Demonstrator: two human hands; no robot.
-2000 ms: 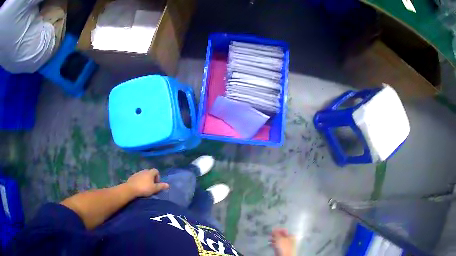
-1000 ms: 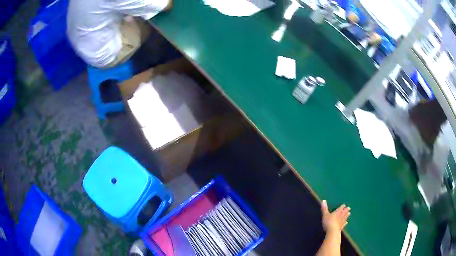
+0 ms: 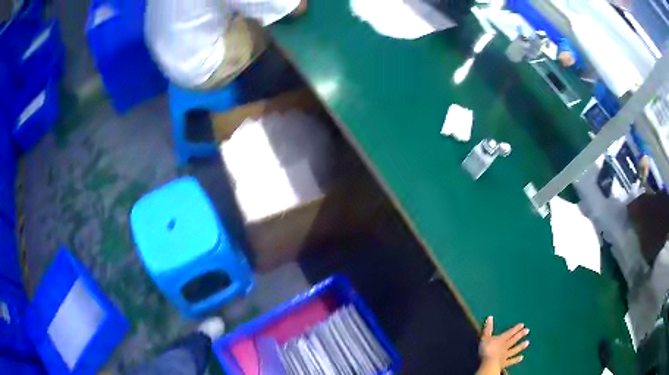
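Observation:
My right hand [image 3: 505,346] rests palm down on the near edge of the green bench top [image 3: 411,172], fingers spread and empty, at the lower right. My left hand is out of the picture. Below the bench edge, a blue crate [image 3: 297,307] stands on the floor, cut off by the bottom edge. It holds a row of grey-white slabs on edge [image 3: 339,351] and a pink liner [image 3: 258,331]. A light blue stool [image 3: 176,223] stands beside the crate, to its left.
An open cardboard box [image 3: 282,238] with white sheets stands under the bench. A seated person [image 3: 187,36] is at upper left. A small bottle [image 3: 480,159] and a white wipe [image 3: 458,122] lie on the bench, near a metal post [image 3: 601,139]. More blue crates [image 3: 125,58] are at left.
The view has swung from the floor to the bench. My right hand, low over the floor at first, is now on the bench edge. My left hand has left the picture.

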